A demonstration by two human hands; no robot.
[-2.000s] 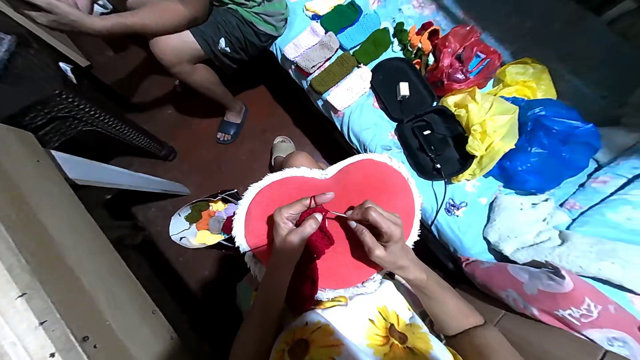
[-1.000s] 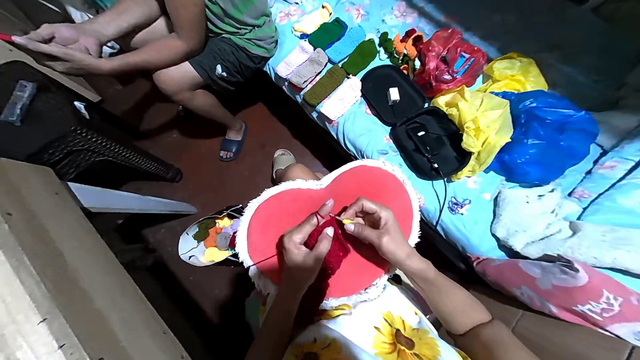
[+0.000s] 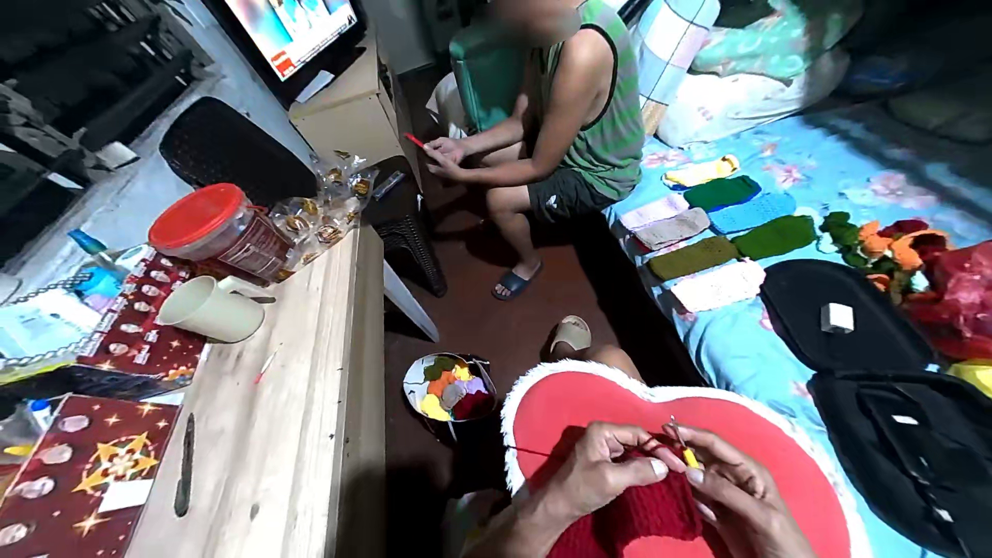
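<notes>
Over a red heart-shaped cushion with white fluffy trim [image 3: 744, 418], my left hand [image 3: 604, 473] pinches the upper edge of a dark red crocheted piece [image 3: 659, 508]. A crochet hook with a yellow handle [image 3: 689, 456] is in my right hand [image 3: 736, 484], its metal tip pointing up beside the loops. Dark red yarn runs from the left over the cushion to my left hand. Balls of yarn in several colours [image 3: 452, 393], dark red among them, fill a round container on the floor. The lower part of the crocheted piece leaves the view.
A wooden table [image 3: 271, 418] at left holds a beige mug [image 3: 213, 308] and a red-lidded tub [image 3: 221, 232]. Folded knit pieces [image 3: 694, 258], an open black case [image 3: 849, 318] and a red plastic bag [image 3: 961, 291] lie on the bed. A seated person [image 3: 573, 116] holds a red object.
The view has swung left and up, bringing in the table and television. Both hands remain at the crochet work over the cushion. The seated person still holds the red object.
</notes>
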